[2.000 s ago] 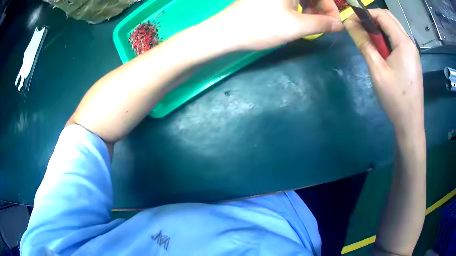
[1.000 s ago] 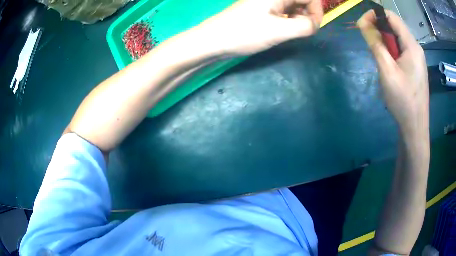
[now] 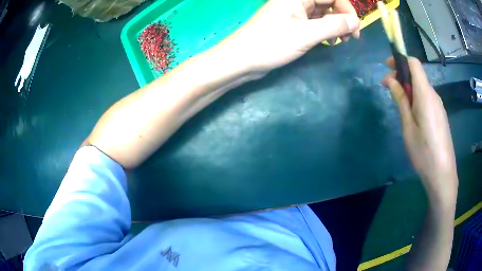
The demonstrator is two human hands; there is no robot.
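Observation:
My right hand (image 3: 417, 100) holds pliers (image 3: 402, 71) with a red handle part and dark jaws, pointing up. A pale cream piece (image 3: 392, 29) shows at their tip, near the yellow tray. My left hand (image 3: 322, 24) is at the yellow tray's near edge with fingers curled together; whether wires are between them cannot be told. The yellow tray (image 3: 370, 20) holds a dense pile of red wires (image 3: 363, 6), partly hidden by my left hand. The green tray (image 3: 211, 24) has a loose red and black wire pile (image 3: 157, 46) at its left end, and my left forearm crosses over it.
A grey metal box (image 3: 446, 32) with a dark cord stands at the upper right, with metal tubes (image 3: 476, 90) below it. White forked strips (image 3: 33, 55) lie at the left. A crinkled wrapped bundle (image 3: 100, 8) is at the top left. Blue crates (image 3: 472, 241) are at lower right.
The pliers now point up with the pale piece showing at the tip, and my right hand has moved lower. My left hand has shifted slightly right and down from a second ago.

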